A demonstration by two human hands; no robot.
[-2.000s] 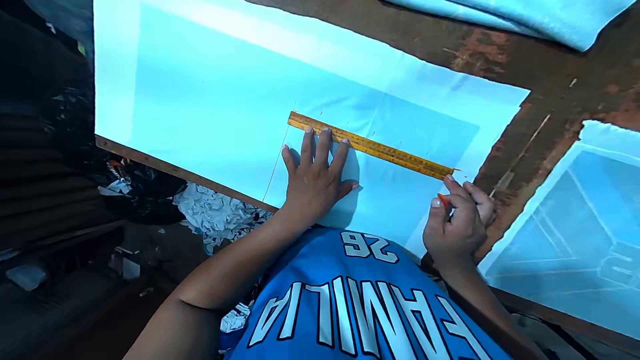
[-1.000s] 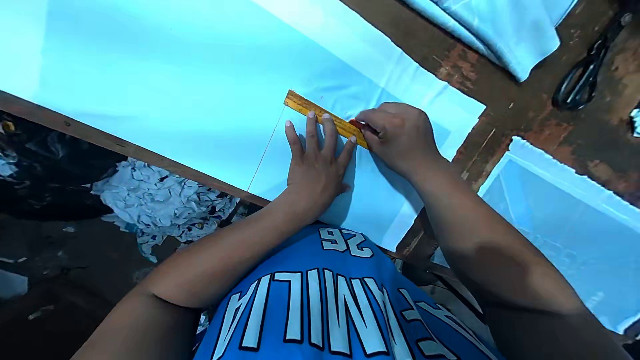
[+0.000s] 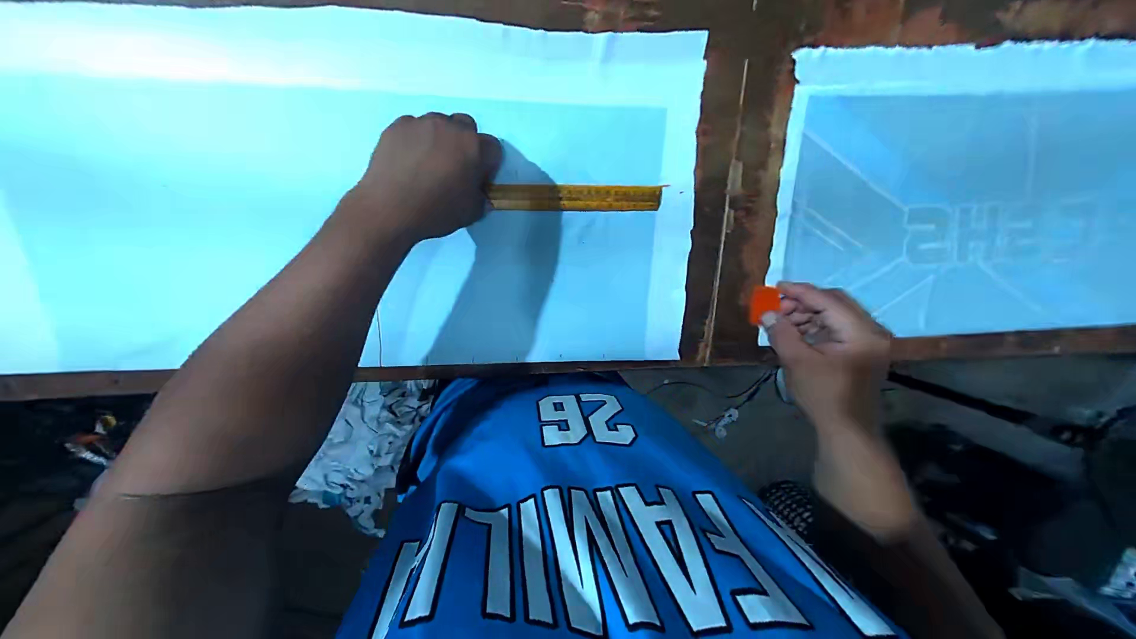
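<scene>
My left hand [image 3: 435,173] is closed around one end of a yellow ruler [image 3: 577,197], which lies level across a white fabric sheet [image 3: 222,222]. The ruler's far end reaches near the sheet's right border. A thin drawn line runs up from the sheet's near edge, below my left forearm. My right hand [image 3: 825,342] pinches a small flat orange piece [image 3: 765,305], perhaps tailor's chalk, between thumb and fingers. That hand is off the sheet, over the table's near edge, by the corner of a second sheet.
The second fabric sheet [image 3: 976,204], with faint lines and lettering, lies to the right on the worn wooden table [image 3: 741,177]. Crumpled white scraps [image 3: 377,444] are below the table edge at the left. A dark bar [image 3: 967,399] shows below at the right.
My right hand has moved away from the ruler to the right, off the sheet. My left hand, earlier spread flat on the ruler, is now closed over its left end. The view has turned.
</scene>
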